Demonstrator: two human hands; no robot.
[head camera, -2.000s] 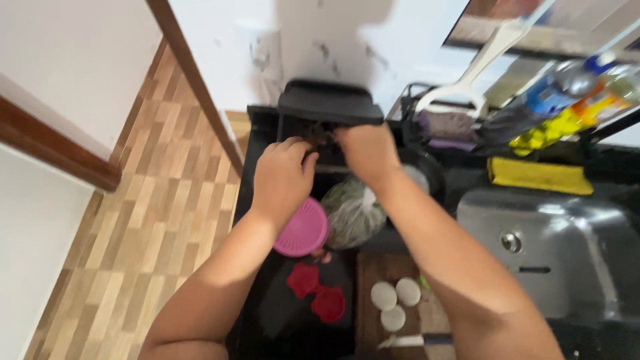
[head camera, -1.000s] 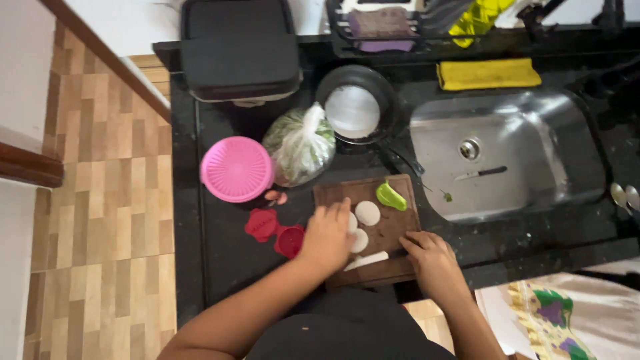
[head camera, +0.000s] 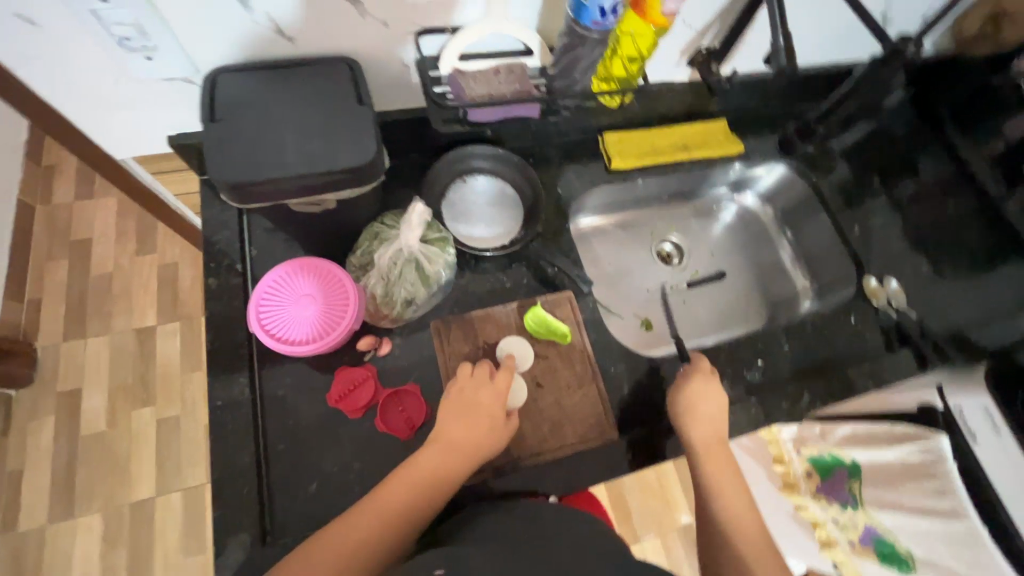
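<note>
My left hand (head camera: 478, 412) rests on a brown wooden cutting board (head camera: 560, 400), its fingertips touching white round slices (head camera: 514, 354); whether another lies under the fingers is hidden. A bright green vegetable piece or peel (head camera: 547, 323) lies near the board's top edge. My right hand (head camera: 698, 400) grips a knife (head camera: 674, 322) by its black handle at the sink's front edge, the blade pointing away from me over the basin. Left of the board are two red plastic grinder-like parts (head camera: 402, 410), some small reddish garlic or shallot pieces (head camera: 374, 346) and a pink lidded bowl (head camera: 306, 306).
A tied plastic bag of greens (head camera: 404, 268), a black frying pan (head camera: 483, 200) and a black lidded bin (head camera: 292, 128) stand behind the board. The steel sink (head camera: 720, 232) holds another dark-handled utensil. Behind it lies a yellow cloth (head camera: 670, 145); spoons (head camera: 886, 294) lie to its right.
Both hands were at the black bin, then came to the board. My right hand has since moved right and now holds the dark knife. The bin's lid, raised at first, is down. The white-handled knife is no longer seen.
</note>
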